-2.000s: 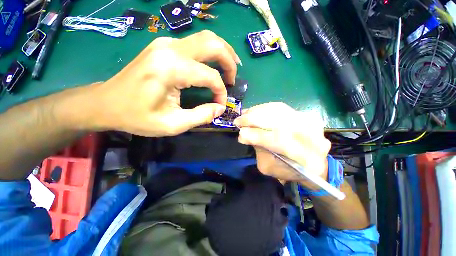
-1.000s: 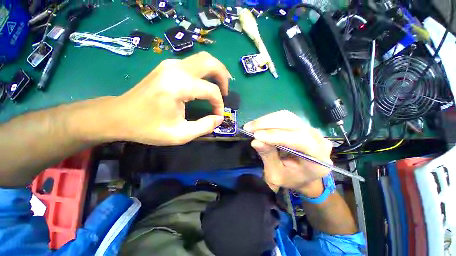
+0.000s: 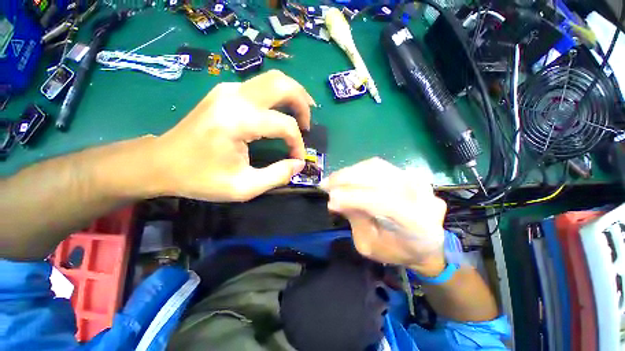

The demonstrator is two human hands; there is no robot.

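The small open watch housing [image 3: 308, 170] lies at the front edge of the green mat, pale-rimmed, with circuitry and an orange-gold flex cable [image 3: 310, 158] showing inside. A black square piece [image 3: 316, 136] lies just behind it. My left hand [image 3: 236, 140] holds the housing's left side between thumb and index finger. My right hand [image 3: 387, 212] is at the housing's lower right corner, fingertips pinched and blurred. The tweezers [image 3: 389, 223] in it show only as a faint blurred streak; their tip is hard to make out.
Behind are a cream-handled brush [image 3: 349, 48], another open case [image 3: 346, 85], spare watch modules [image 3: 242, 53] and a white wire bundle [image 3: 140, 63]. An electric screwdriver [image 3: 438, 103] and round fan [image 3: 565, 110] are at right. A red tray [image 3: 96, 284] sits below the bench edge at left.
Since a second ago, my right hand has moved slightly left and down, closer to the housing, and the tweezers have blurred from a clear silver stick. My left hand keeps its hold.
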